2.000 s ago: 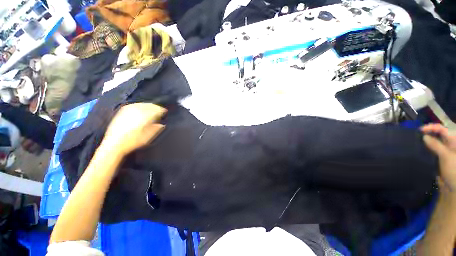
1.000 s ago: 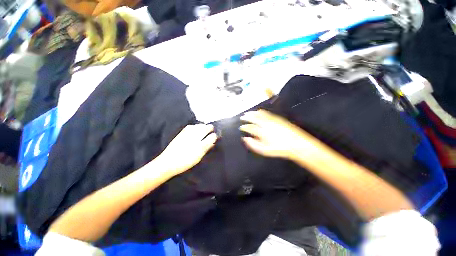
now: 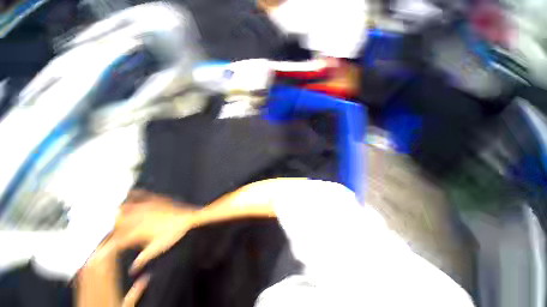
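Observation:
The view is strongly blurred. The black garment (image 3: 204, 150) lies on the machine table and hangs down in front of me. My right hand (image 3: 153, 225) is at the lower left of the view, on the garment's left part. My left hand (image 3: 111, 276) is beside and below it, cut off by the bottom edge. The two hands are close together or overlap; blur hides whether either grips cloth. The white sewing machine (image 3: 90, 78) with its blue stripe is at the left. Its needle area is too blurred to make out.
A blue crate (image 3: 352, 144) stands at the garment's right side, with red and orange material (image 3: 318, 81) behind it. A person in white clothing (image 3: 330, 24) is partly visible at the top. The floor (image 3: 408, 192) shows at the right.
The view has swung to the right, so the machine and both hands now appear farther left. The hands appear closer together than one second ago.

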